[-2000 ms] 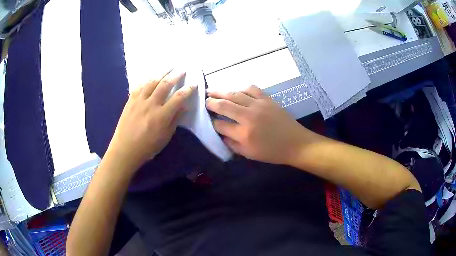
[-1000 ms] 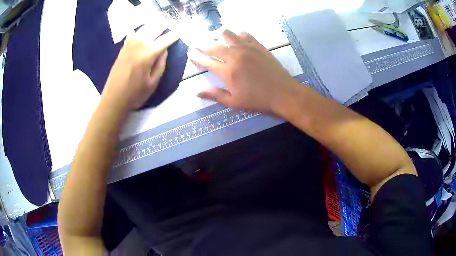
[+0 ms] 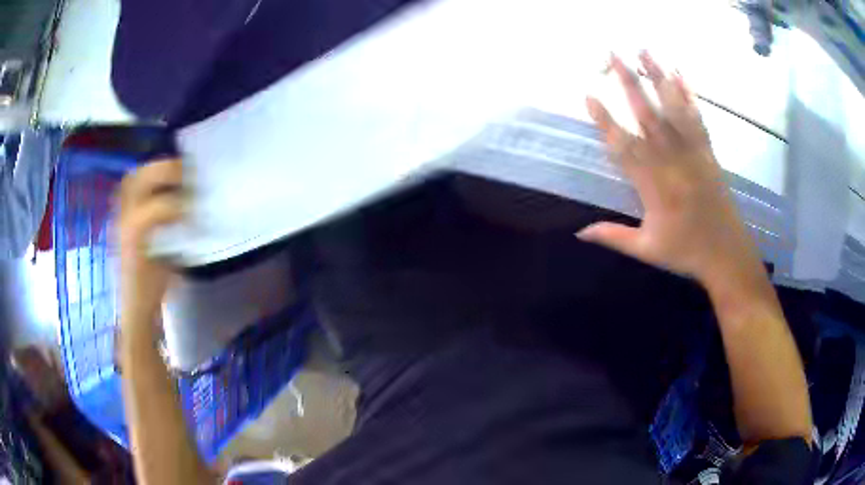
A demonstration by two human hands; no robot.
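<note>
A long pale cloth piece [image 3: 332, 152], with a thin dark edge along its underside, stretches from the lower left up across the table's front edge. My left hand [image 3: 155, 208] is closed on its left end, beyond the table edge; motion blurs it. My right hand [image 3: 664, 166] is open with fingers spread, over the table's front edge, and holds nothing. A dark navy panel [image 3: 237, 52] lies behind the pale piece at the upper left. The needle area cannot be made out.
The pale stack [image 3: 818, 180] lies at the right, blurred. Blue plastic baskets [image 3: 90, 284] stand below the table at the left, one with pale contents. The table's grey front edge [image 3: 569, 161] runs under my right hand. Part of another person's hand shows at the lower left edge.
The view has swung left. My left hand has moved from near the needle to the far left and now holds the pale piece's end. My right hand has left the needle area and opened.
</note>
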